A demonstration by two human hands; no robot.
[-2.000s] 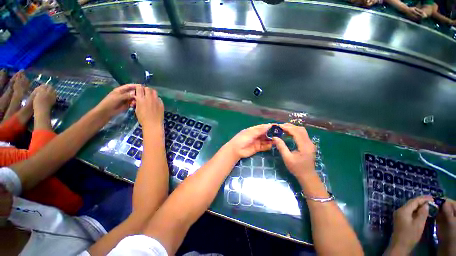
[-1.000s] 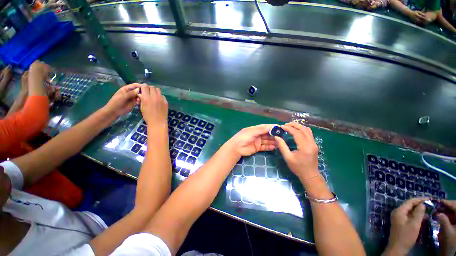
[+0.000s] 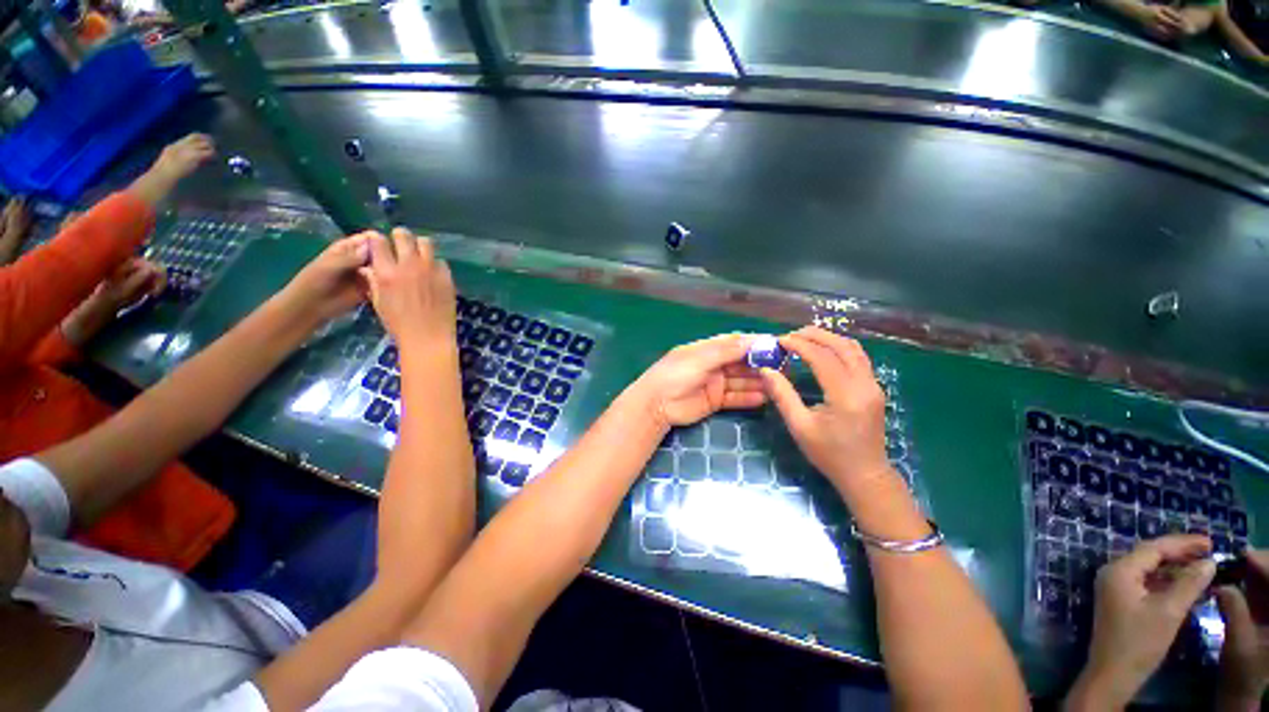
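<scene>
My left hand (image 3: 699,383) and my right hand (image 3: 839,406) meet above the bench and hold a partly assembled unit (image 3: 765,355) between their fingertips. The unit is a small block with a dark face and a pale, shiny side. Part of it is hidden by the fingers. My right wrist has a metal bracelet. Below my hands lies a clear blister tray (image 3: 696,536) with a grid of pockets that show green through; glare covers its middle.
Neighbours' hands (image 3: 413,295) work at left and right (image 3: 1144,612). Trays of black pieces (image 3: 518,365) lie beside mine, another at right (image 3: 1120,480). A conveyor belt (image 3: 891,209) carries scattered units (image 3: 676,237). A green post (image 3: 285,125) and blue bin (image 3: 98,118) stand left.
The unit between my fingertips has tilted and shows more of its pale side. The unit on the belt has shifted left in view. The orange-sleeved arm at far left now reaches toward the belt.
</scene>
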